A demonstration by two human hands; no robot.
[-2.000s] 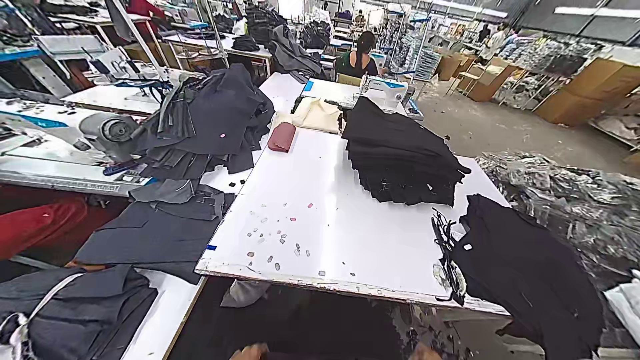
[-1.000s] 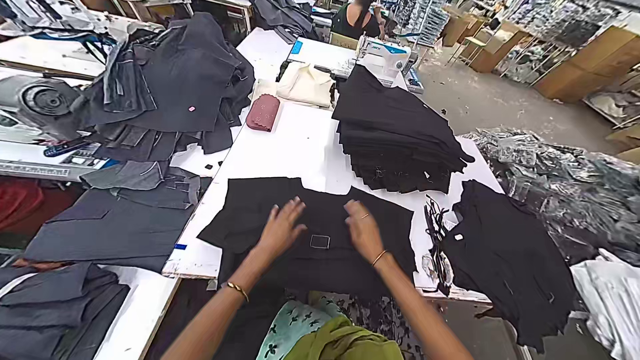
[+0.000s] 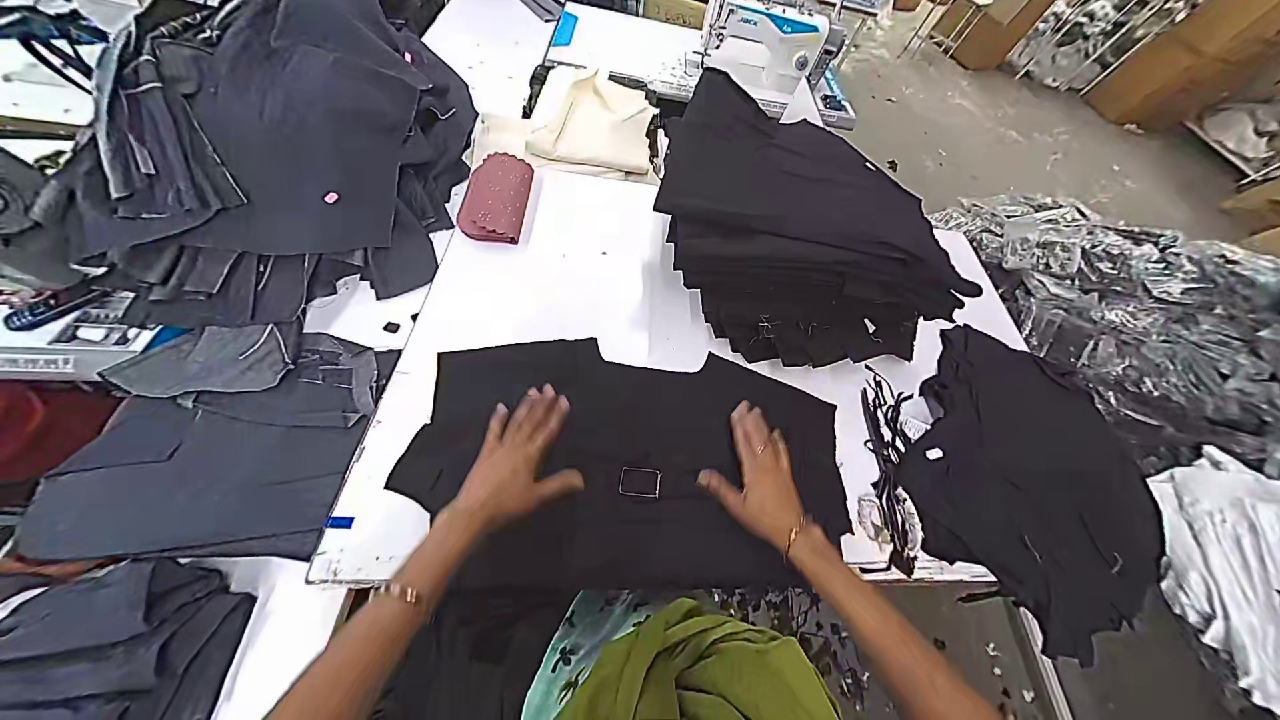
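A black cut fabric panel [image 3: 620, 420] lies spread on the white table near its front edge, with a small stitched rectangle at its middle. My left hand [image 3: 525, 455] rests flat on the panel's left part, fingers apart. On the right part lies my right hand [image 3: 755, 475], its fingers also spread, wearing a ring. Neither hand grips anything. Behind the panel, to the right, stands a tall stack of black fabric pieces [image 3: 800, 220]. More black fabric [image 3: 1030, 490] hangs over the table's right edge, beside a bundle of black strips [image 3: 888, 470].
A folded maroon cloth [image 3: 497, 198] and cream fabric [image 3: 592, 125] lie toward the table's back, before a white sewing machine [image 3: 765, 45]. Dark grey garment pieces [image 3: 290, 120] pile up on the left. Plastic-wrapped bundles [image 3: 1130, 330] and white fabric [image 3: 1225, 570] are on the right.
Two seconds ago the table's front part held only small scattered bits; a second later the black panel lay there under both hands. The view has tilted down and come closer.
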